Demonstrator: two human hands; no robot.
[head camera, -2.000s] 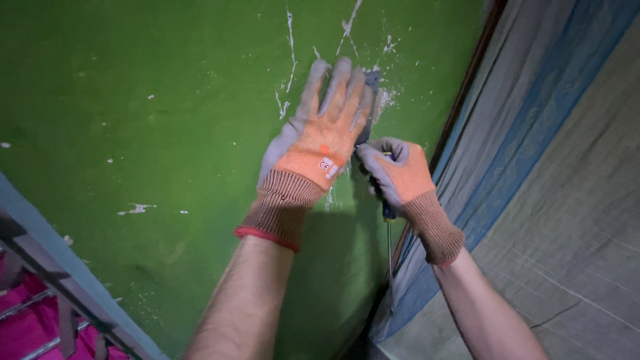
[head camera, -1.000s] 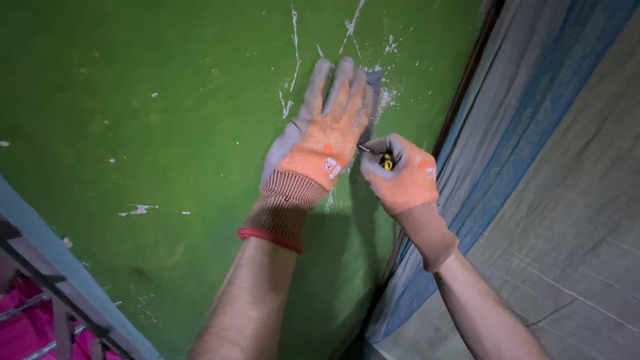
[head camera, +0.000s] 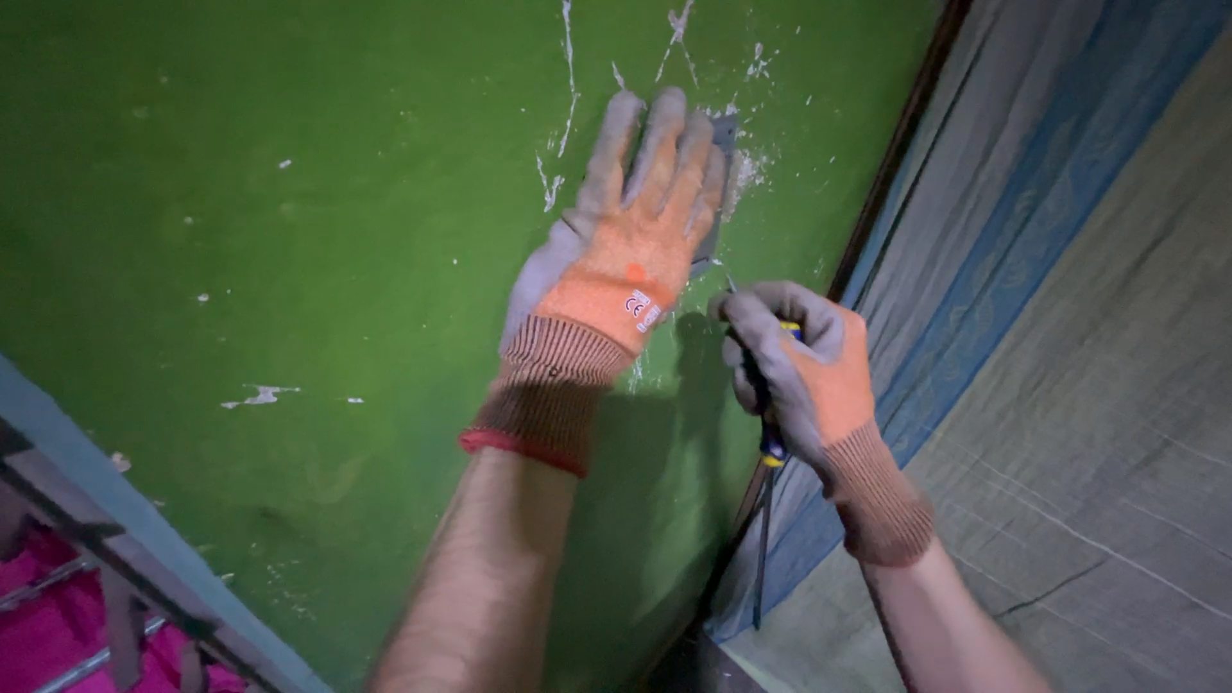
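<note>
My left hand (head camera: 626, 250), in an orange and grey work glove, lies flat with its fingers spread over a dark grey flat piece (head camera: 710, 241) against the green wall (head camera: 337, 241). Most of that piece is hidden under the palm and fingers. To the right and a little lower, my right hand (head camera: 804, 366), gloved alike, is closed around a tool with a dark, blue and yellow handle (head camera: 772, 448). A long thin dark shaft (head camera: 763, 549) points down from the handle, and a thin tip shows above the fingers by the lower edge of the grey piece.
Scratches and chipped paint (head camera: 568, 87) mark the wall around my left hand. A dark edge strip (head camera: 900, 144) borders it on the right, beside grey and blue fabric (head camera: 1068, 173). At lower left are a rack-like frame (head camera: 120, 577) and bright pink material (head camera: 48, 577).
Between one second ago and now, the tool in my right hand has turned so that its shaft hangs down in view again. My left hand stays pressed on the grey piece.
</note>
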